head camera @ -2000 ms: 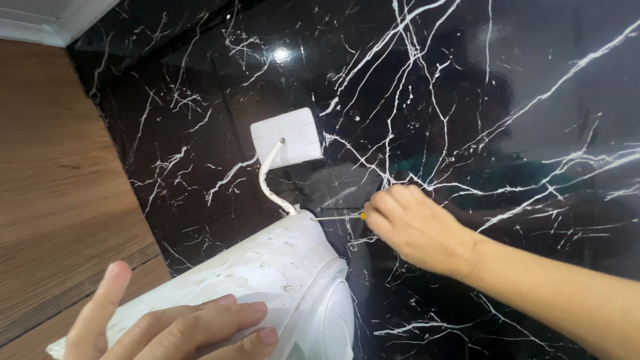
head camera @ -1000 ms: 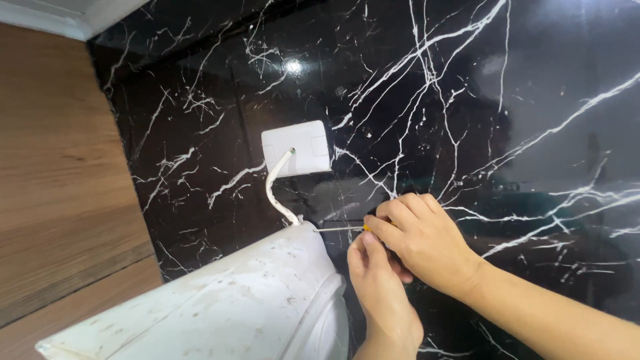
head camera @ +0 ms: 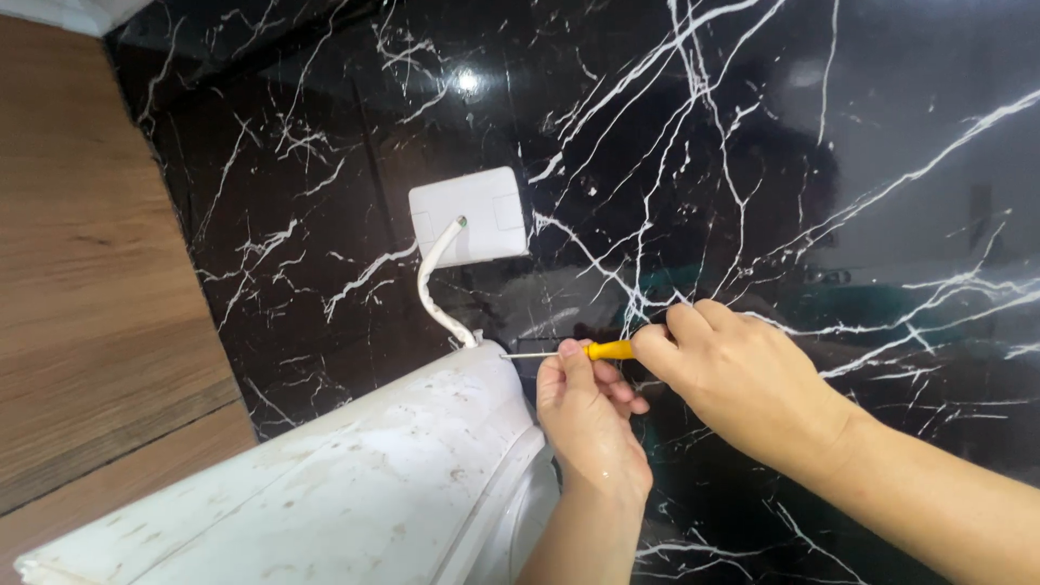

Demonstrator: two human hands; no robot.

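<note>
My right hand (head camera: 731,370) is closed around the yellow handle of a screwdriver (head camera: 609,350). The thin metal shaft points left, its tip at the upper right end of a white, stained appliance housing (head camera: 357,455). My left hand (head camera: 589,414) pinches the shaft near the handle between thumb and fingers. A white cable (head camera: 431,292) runs from a white wall plate (head camera: 471,215) down to the top corner of the housing. Whether the tip sits in a screw cannot be told.
Behind everything stands a glossy black wall with white marble veins (head camera: 674,203). A wood-grain panel (head camera: 89,244) runs down the left side, with a white edge (head camera: 73,10) at the top left. A round white part (head camera: 520,520) adjoins the housing below.
My left hand has left the housing, where it rested two seconds ago, and moved right to the screwdriver. My right hand stays at the handle, with more of the yellow handle now showing.
</note>
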